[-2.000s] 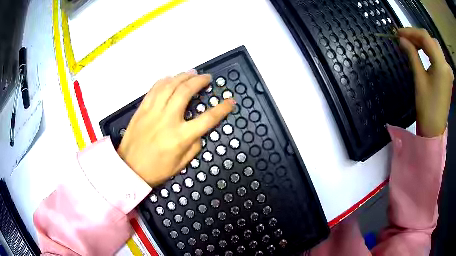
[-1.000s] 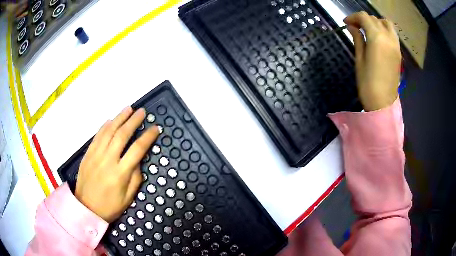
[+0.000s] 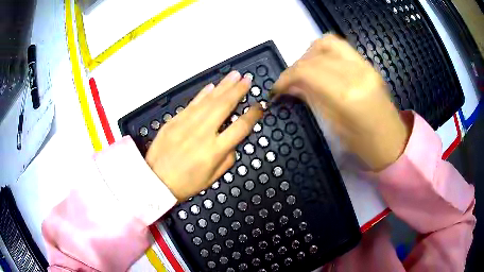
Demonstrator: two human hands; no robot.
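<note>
The black working tray [image 3: 339,212] lies in front of me, its round pockets largely filled with small silvery round parts [image 3: 264,141]. Pockets along its right side show no parts. My left hand [image 3: 199,141] rests palm down on the tray's upper left, fingers spread a little. My right hand [image 3: 339,101] is over the tray's upper right edge, blurred, its fingertips pinched together close to my left index finger. The tip of a thin tool may be between them, but blur hides it. The second black tray [image 3: 443,79] lies to the right, with several silvery parts at its far end.
A thick black marker [image 3: 33,77] and a thinner pen [image 3: 20,125] lie at upper left by a white paper slip [image 3: 40,141]. Another black tray [image 3: 16,234] is at the left edge. Yellow, red and blue tape marks the table.
My right hand has moved left from over the second tray to the working tray's upper right. My left hand still rests on the working tray. The camera view has shifted.
</note>
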